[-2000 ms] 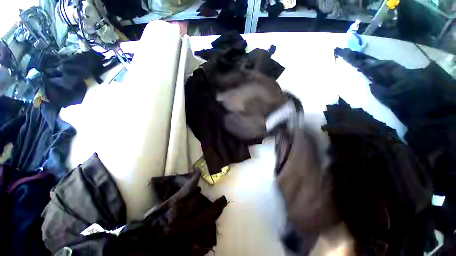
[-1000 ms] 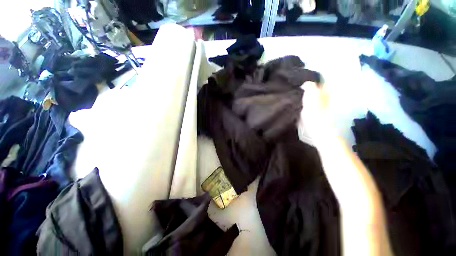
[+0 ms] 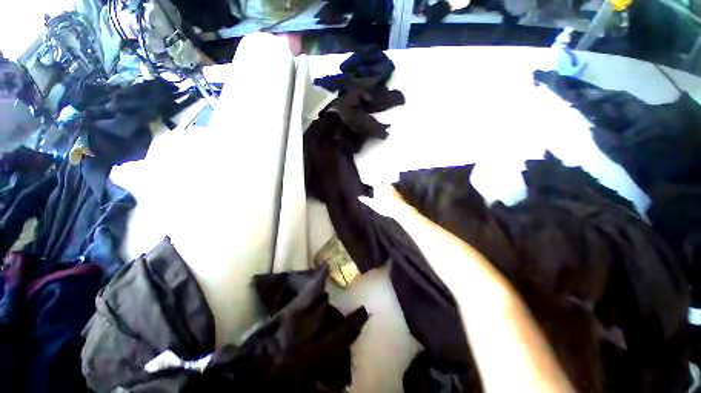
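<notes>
Dark brown-black cut cloth pieces (image 3: 330, 161) lie in a heap at the middle of the white table. My right hand (image 3: 388, 203) reaches in from the bottom right, its fingertips at the edge of this cloth. It is overexposed, so I cannot see whether the fingers grip. My left hand is not in view. More dark cloth (image 3: 584, 246) lies spread to the right of my forearm. A crumpled dark bundle (image 3: 284, 338) lies at the near left, beside a greyer cloth (image 3: 157, 315) with a white label.
A long cream roll or folded sheet (image 3: 254, 153) lies left of the cloth. A yellowish card (image 3: 338, 262) lies by the heap. A blue-white bottle (image 3: 567, 57) stands at the back right. Navy garments (image 3: 69, 222) are piled left. More dark cloth (image 3: 646, 138) covers the far right.
The brown cloth that covered the upper middle is gone from there, and dark cloth now lies farther right. My right hand has moved left and down to the remaining heap.
</notes>
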